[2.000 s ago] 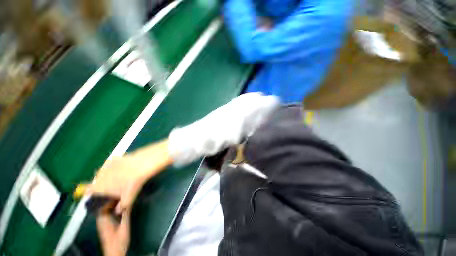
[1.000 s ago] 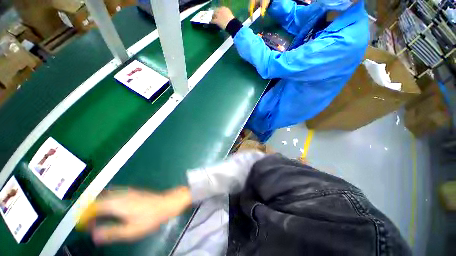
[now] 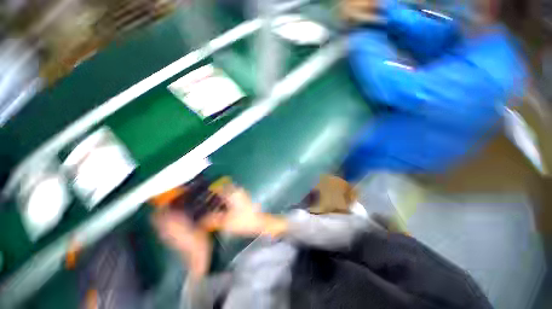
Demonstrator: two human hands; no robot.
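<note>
The frame is strongly blurred. My left hand (image 3: 183, 236) and my right hand (image 3: 241, 211) hold a dark box sleeve with orange parts (image 3: 197, 199) between them, above the near worktop beside the rail. A pale edge shows at its upper side. Whether a black box is inside it cannot be told. A yellow covering shows on a finger of my right hand. White-topped sleeved boxes lie on the green belt, at the middle (image 3: 209, 92) and the left (image 3: 100, 168).
The pale guide rail (image 3: 242, 124) runs diagonally beyond my hands, with a metal upright (image 3: 266, 54) by it. A person in blue (image 3: 423, 114) is at the upper right. A dark, orange-marked pile (image 3: 112, 265) is at the lower left. A brown carton (image 3: 484, 169) stands at right.
The view has shifted. My left hand has come into view, and both hands now hold the dark and orange sleeve. My right hand was blurred alone over the rail one second ago.
</note>
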